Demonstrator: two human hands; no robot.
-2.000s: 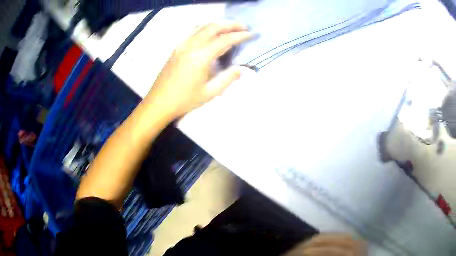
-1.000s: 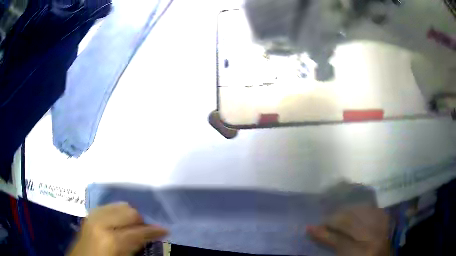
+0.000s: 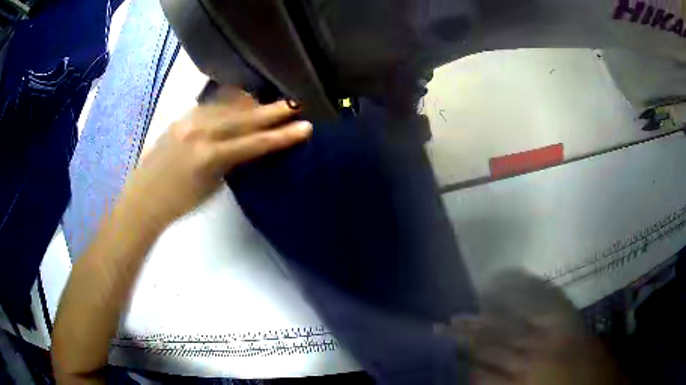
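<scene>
A dark navy denim panel [image 3: 338, 218] runs from under the machine head down over the table's front edge. My left hand [image 3: 226, 135] lies flat at its upper left, fingers extended and pressing beside the needle area. My right hand [image 3: 526, 334] is blurred at the lower right, at the panel's lower end; its fingers seem to hold the edge. The sewing machine head [image 3: 368, 37] hides the needle and presser foot.
Pale blue-grey cut pieces [image 3: 113, 120] lie left of my left hand. A dark denim pile [image 3: 37, 135] is at the far left. A printed ruler scale [image 3: 226, 346] runs along the front edge. A red mark [image 3: 526, 161] is on the machine bed's edge. A small green clip or tool [image 3: 656, 119] lies at right.
The denim panel has moved from the table's front edge up under the machine head, and its dark side now shows. My left hand has moved up beside the needle area; my right hand stays low.
</scene>
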